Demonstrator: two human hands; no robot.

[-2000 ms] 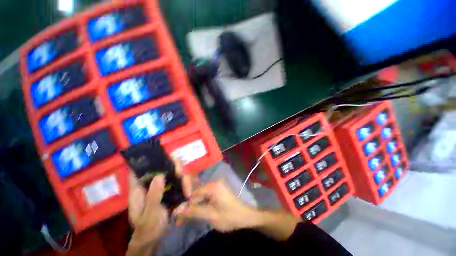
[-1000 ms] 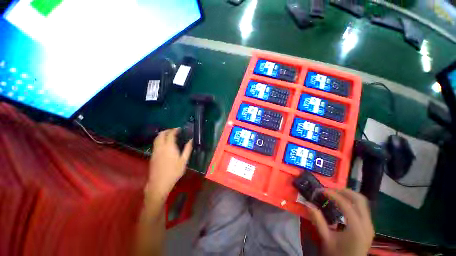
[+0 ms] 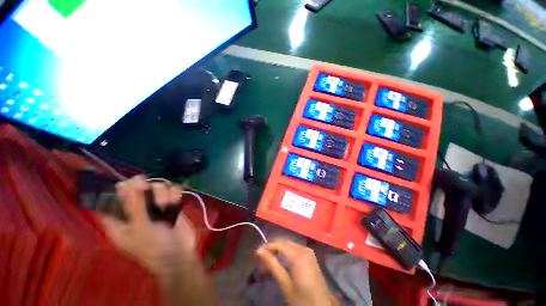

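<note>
My left hand [image 3: 152,221] is at the lower left, blurred, and grips a dark phone [image 3: 99,192] over the red trays. My right hand [image 3: 293,269] is at the bottom middle, its fingers pinched on a white cable [image 3: 206,218] that runs from near my left hand. The red-orange tray [image 3: 331,225] holds several keypad phones with blue screens in two columns. Its lower left pocket shows a white label [image 3: 298,204]. A black phone [image 3: 392,238] lies tilted across the lower right pocket, with a white cable plugged in at its bottom end.
Black scanners stand left [image 3: 250,146] and right [image 3: 453,212] of the tray. A bright monitor [image 3: 137,54] is upper left. Labelled black blocks [image 3: 228,89] lie near it. A mouse [image 3: 486,186] is on a pale pad [image 3: 506,230]. Dark pieces [image 3: 392,25] lie on the far bench. Red trays [image 3: 36,227] are lower left.
My right hand has let go of the black phone in the lower right pocket and moved left to the cable. My left hand has moved left and now holds a dark phone.
</note>
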